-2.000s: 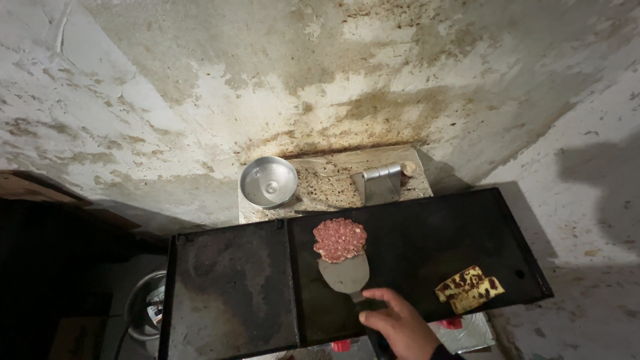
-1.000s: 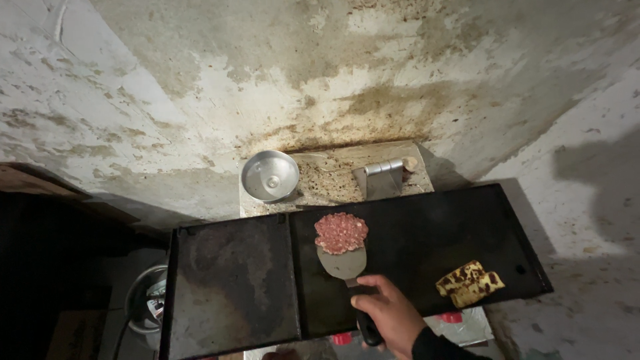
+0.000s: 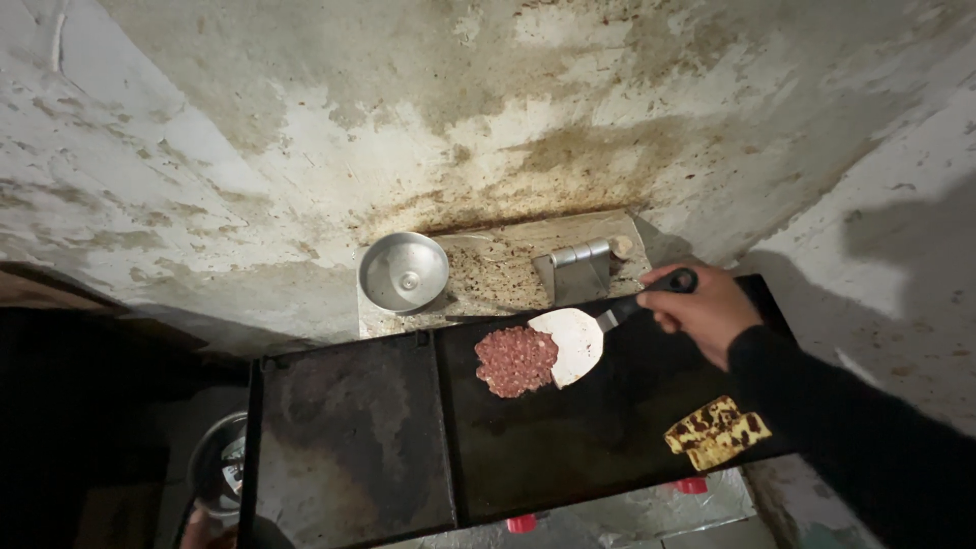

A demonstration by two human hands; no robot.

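Observation:
My right hand (image 3: pixel 705 309) grips the black handle of a metal spatula (image 3: pixel 572 347), over the back right part of a black griddle (image 3: pixel 595 457). The spatula's blade meets the right edge of a raw ground-meat patty (image 3: pixel 516 361), which lies flat on the griddle. Browned yellowish slices (image 3: pixel 717 432), perhaps grilled cheese, lie near the front right. Part of my left hand (image 3: pixel 197 528) shows at the bottom left corner, beside the griddle's left edge; most of it is out of view, so its grip cannot be told.
Behind the griddle, a round metal bowl or lid (image 3: pixel 404 273) and a bent metal press (image 3: pixel 578 271) stand on a spattered surface (image 3: pixel 496 267). A raised divider (image 3: pixel 444 427) crosses the griddle. Red knobs (image 3: pixel 521 523) sit in front; a metal pot (image 3: pixel 221 465) is low on the left.
My right hand and the spatula have moved from the front of the patty to its right side, farther back. The patty looks slightly flatter and wider. Part of my left hand has come into view.

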